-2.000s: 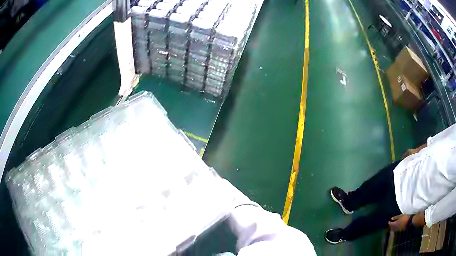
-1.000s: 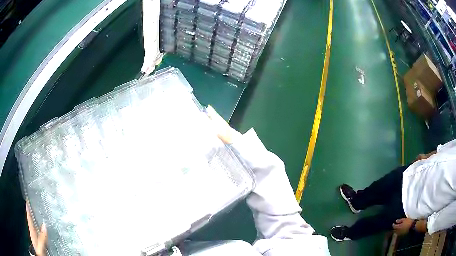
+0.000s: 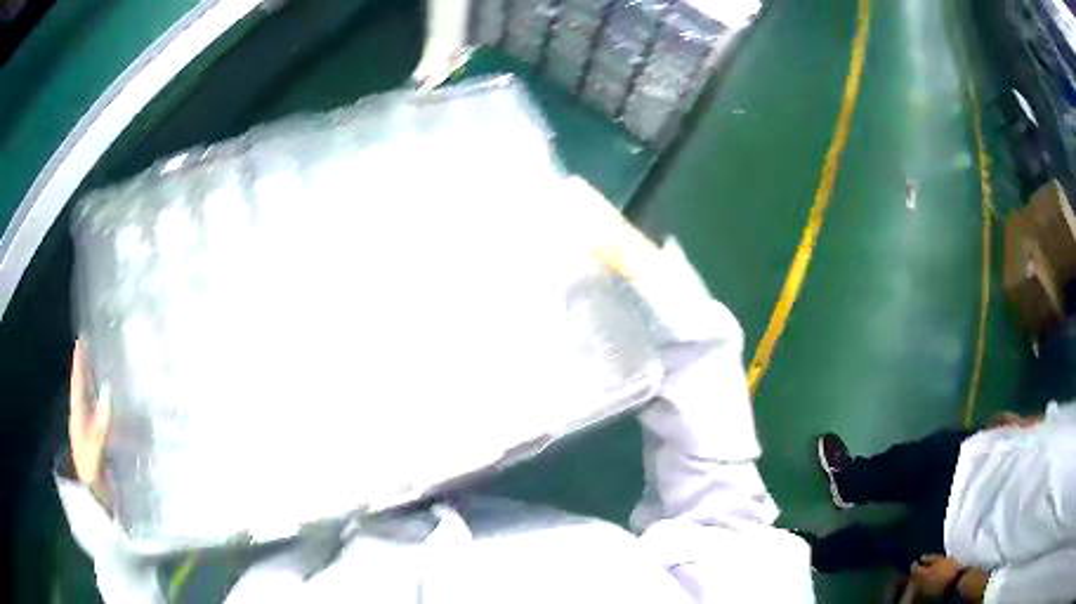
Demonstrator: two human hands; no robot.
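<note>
A wide, thick stack of clear blister trays (image 3: pixel 354 319) glares white in front of my chest, its pockets showing along the left and back edges. My left hand (image 3: pixel 90 425) holds the left side of the stack, fingers upright against its edge. My right hand (image 3: pixel 608 236) holds the right side near the far corner; it is partly washed out by glare. The undersides of both hands are hidden.
A stack of filled trays (image 3: pixel 625 59) stands on the green bench ahead. A curved white rail (image 3: pixel 89 124) runs at left. Yellow lines (image 3: pixel 826 189) mark the green floor. A person in a white coat (image 3: pixel 1015 507) stands at right, near cartons (image 3: pixel 1038 266).
The tray stack has shifted up and right in the view and lies more level. My left hand, out of view two seconds ago, now shows on its left side. The surroundings have slid right.
</note>
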